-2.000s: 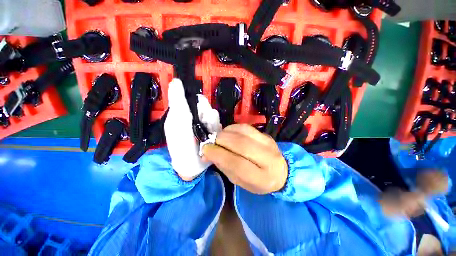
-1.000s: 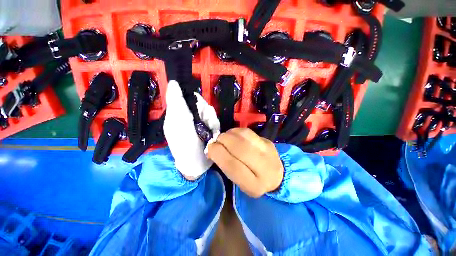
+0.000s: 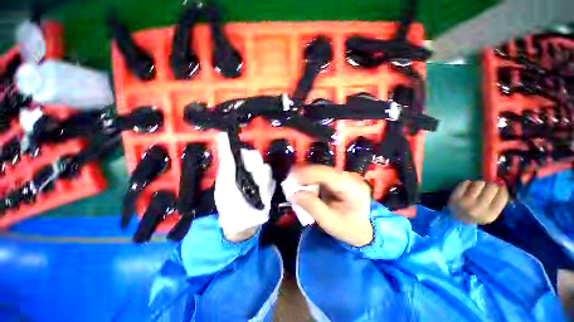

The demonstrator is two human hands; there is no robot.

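Note:
My left hand (image 3: 242, 192), in a white glove, holds a black watch (image 3: 247, 182) with its dark case at the palm. Its black strap runs up past the fingers over the tray. My bare right hand (image 3: 337, 204) is just to the right, apart from the watch, and pinches a small white cloth (image 3: 304, 200). The orange-red compartment tray (image 3: 270, 60) lies beyond my hands, with black watches in its pockets and several straps across it. The picture is blurred, so fine detail of the watch does not show.
A translucent bottle (image 3: 66, 83) lies at the left tray (image 3: 82, 179), which holds more watches. Another loaded tray (image 3: 489, 107) is at the right on the green bench (image 3: 454, 148). Another person's hand (image 3: 478, 201) and blue sleeve are at the right, close to my right sleeve.
The view has shifted and shows more of the tray's far side. My right hand with the cloth has moved right, away from the watch. Another person's hand now shows at the right.

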